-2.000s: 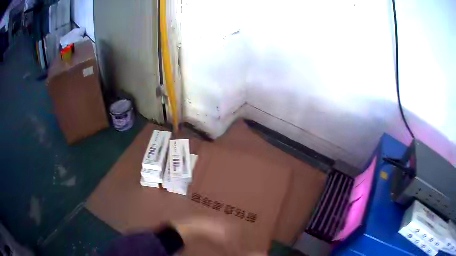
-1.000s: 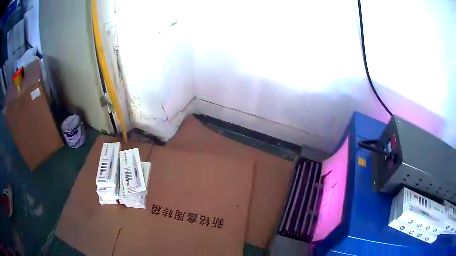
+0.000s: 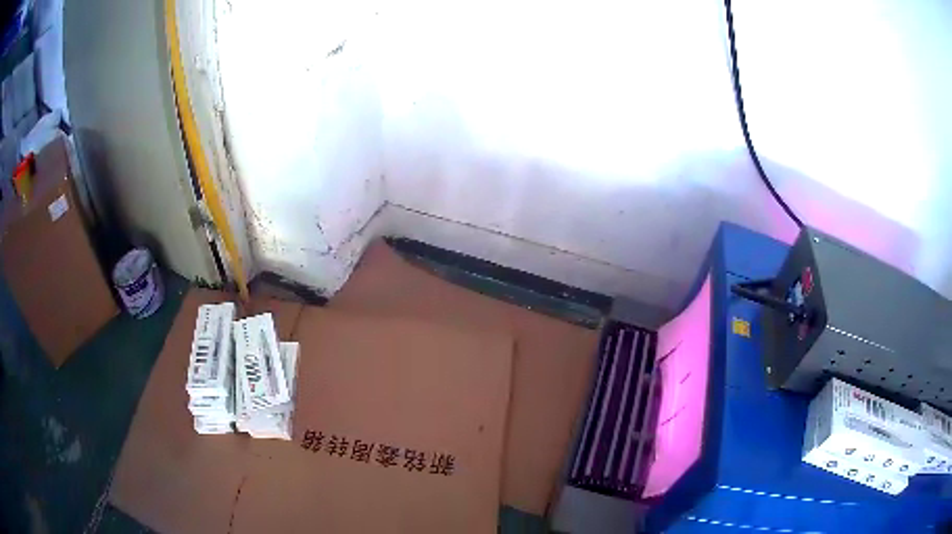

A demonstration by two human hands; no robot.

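Neither of my hands is in view. Two stacks of slim white product cartons with black barcodes lie side by side on flattened cardboard (image 3: 407, 386) on the floor. The left stack (image 3: 212, 360) is fairly even; the right stack (image 3: 261, 365) is skewed, with its cartons at different angles. More white cartons (image 3: 861, 433) lie on the blue machine (image 3: 757, 438) at the right, against a dark-grey control box (image 3: 866, 313). Dark parallel bars (image 3: 616, 412) stand beside the machine's pink-lit side panel (image 3: 679, 417).
An upright brown cardboard box (image 3: 57, 261) and a whitish-purple pail (image 3: 139, 282) stand at the left by the door post. The white wall (image 3: 501, 115) runs behind the cardboard. A black cable (image 3: 746, 125) hangs down to the control box.
A purple sleeve and a blurred hand, seen at the bottom two seconds ago, are gone. The view has shifted right, so the carton stacks and cardboard appear further left.
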